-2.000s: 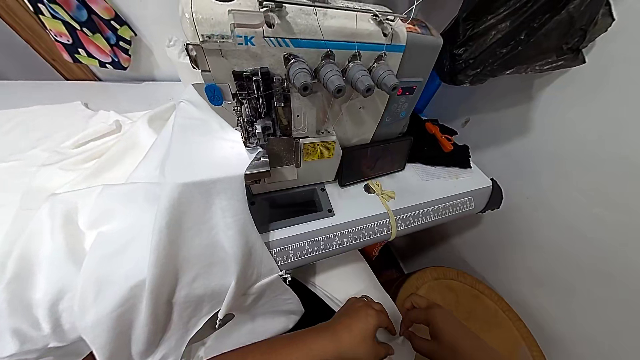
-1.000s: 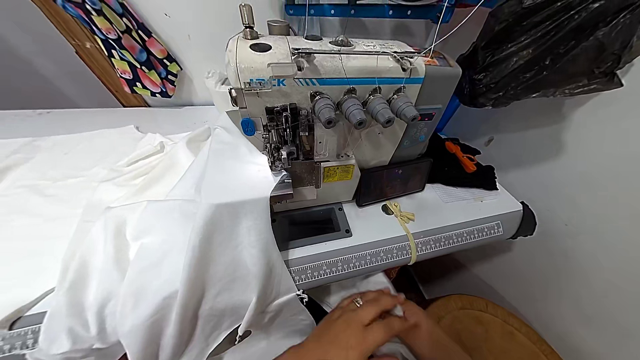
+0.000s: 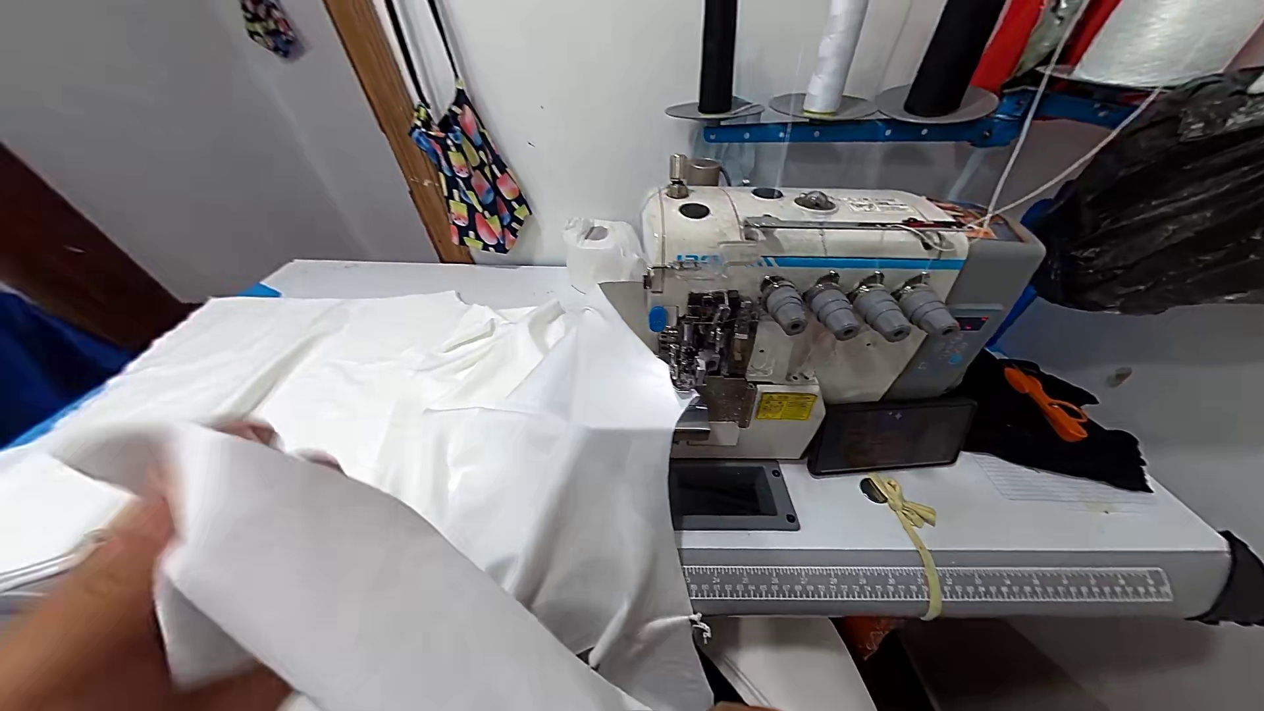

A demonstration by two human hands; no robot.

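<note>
My left hand (image 3: pixel 123 573), blurred at the lower left, grips the raised edge of a white fabric piece (image 3: pixel 375 583). Fingertips show beyond the fold; the cloth hides the rest of the fingers. Only a sliver of skin, perhaps my right hand (image 3: pixel 736 706), shows at the bottom edge; its grip is hidden. More white fabric (image 3: pixel 533 444) lies over the table's left part, reaching the needle area of an overlock sewing machine (image 3: pixel 810 326) and hanging over the front edge.
A phone-like dark device (image 3: pixel 889 434) leans against the machine. Orange-handled snips (image 3: pixel 1052 405) lie on black cloth (image 3: pixel 987 385) at the right. A yellow tie (image 3: pixel 918 543) hangs across the ruler strip (image 3: pixel 1037 585). Thread cones (image 3: pixel 839 59) stand behind; a black plastic bag (image 3: pixel 1165 197) hangs at right.
The view has swung left and up. My hands were together below the table's front edge; now my left hand is at the left, lifting white fabric over the fabric on the table.
</note>
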